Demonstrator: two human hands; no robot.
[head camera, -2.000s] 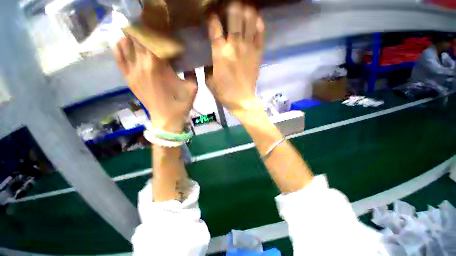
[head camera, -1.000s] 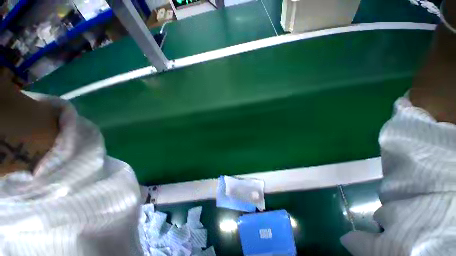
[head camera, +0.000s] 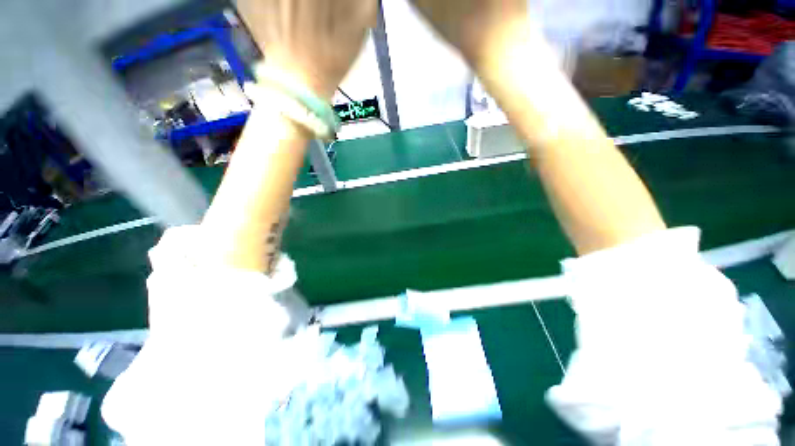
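Note:
My left hand (head camera: 318, 35) is raised at the top edge, cut off by it, with a pale green and white bracelet at the wrist. My right hand (head camera: 475, 16) is also raised and cut off at the top edge. The fingers of both hands are out of the picture, so what they touch is hidden. Below, a pale blue card stack (head camera: 460, 370) lies on the green bench, nearly white in glare. A small paper set (head camera: 423, 307) lies at its far end by the rail. A heap of small folded leaflets (head camera: 344, 392) lies to its left.
A green conveyor (head camera: 418, 231) with pale rails crosses the view. A slanting grey post (head camera: 113, 131) stands at left. More papers lie at right (head camera: 763, 340), and white paper bundles (head camera: 59, 418) at far left. A white carton (head camera: 492, 135) and a green-lit display (head camera: 356, 110) are across the line.
The view has tilted up from the bench. Both forearms, at the side edges one second ago, now reach up through the middle to the top edge.

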